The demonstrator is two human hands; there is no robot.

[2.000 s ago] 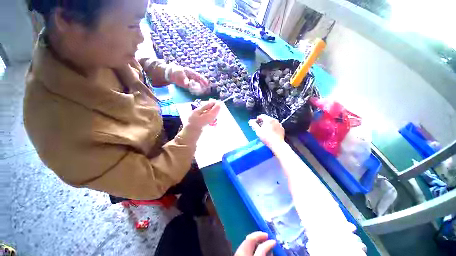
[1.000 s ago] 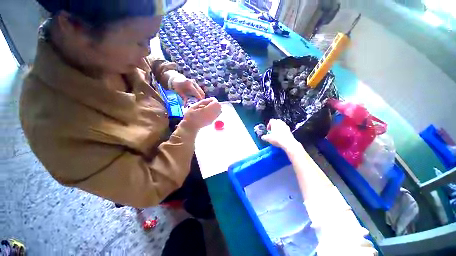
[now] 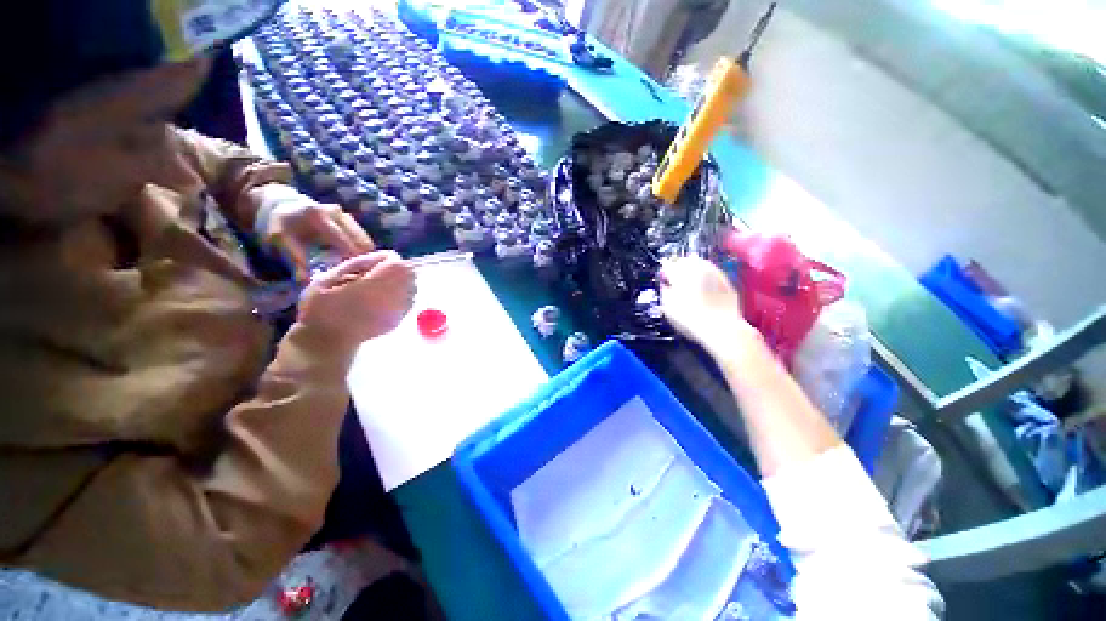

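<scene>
My right hand (image 3: 700,298) is at the near side of the open black plastic bag (image 3: 606,281), its fingertips by the bag's crinkled edge. A small pale piece shows beside the fingertips; I cannot tell if they grip it. Grey-white figurines (image 3: 622,170) fill the bag. Two small figurines (image 3: 546,320) stand on the green bench just beyond the blue tray (image 3: 491,476). The tray holds a white paper liner (image 3: 606,485) and small purple-and-white pieces (image 3: 762,573) at its near end. My left hand is out of the picture.
A person in a brown jacket (image 3: 243,412) sits at left, hands over a white sheet (image 3: 467,394) with a red cap (image 3: 432,323). Rows of figurines (image 3: 388,134) cover the far bench. A yellow-orange tool (image 3: 701,131) stands at the black bag. A pink-red bag (image 3: 782,291) is at right.
My right hand has moved from beside the tray's far end to the black bag. Two figurines now stand apart from it on the bench. My left hand, seen two seconds ago, has left the picture.
</scene>
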